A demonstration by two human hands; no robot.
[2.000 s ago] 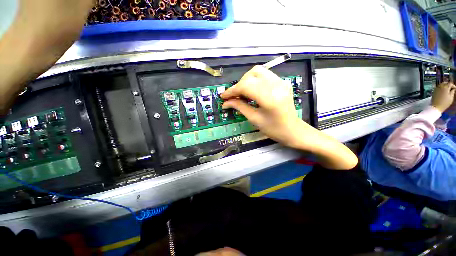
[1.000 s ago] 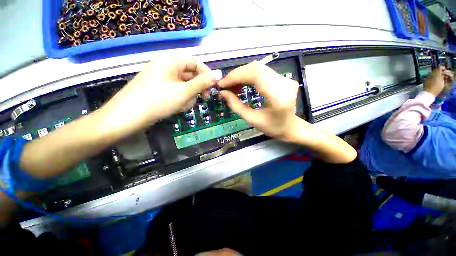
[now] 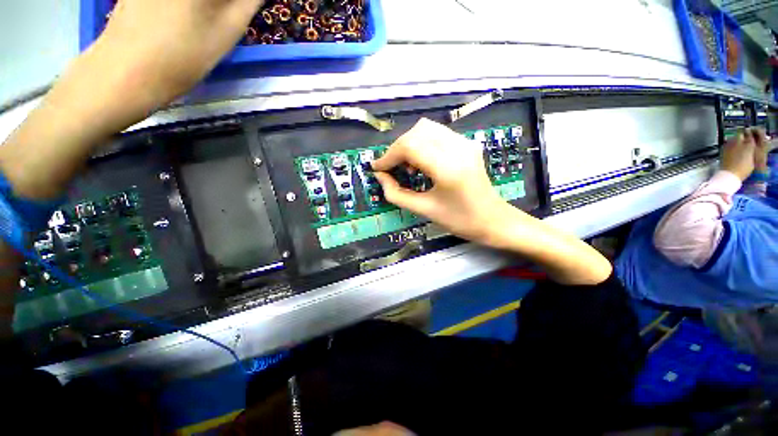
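Observation:
The green PCB panel (image 3: 345, 200) lies in the black pallet (image 3: 281, 183) in front of me, its plain edge rail (image 3: 358, 227) on the near side. My right hand (image 3: 444, 179) is over the middle of the panel, thumb and forefinger pinched at one board. Whether a part is between the fingertips is hidden. My left hand (image 3: 175, 34) is over the left part of the blue bin (image 3: 307, 53), which holds ring coils (image 3: 311, 19). Its fingertips are cut off by the top edge. A blue wrist strap (image 3: 21, 209) is on the left wrist.
A second pallet with a PCB panel (image 3: 94, 247) lies at the left, under the blue cord (image 3: 128, 313). Metal clips (image 3: 362, 117) sit on the pallet's long edges. Aluminium rail (image 3: 341, 298) runs along the near side. Other blue bins (image 3: 704, 38) and a person in blue (image 3: 712, 243) are at right.
My left hand has moved from beside my right hand at the panel up and left to the bin. My right hand stays over the panel. The pallets appear slightly farther right.

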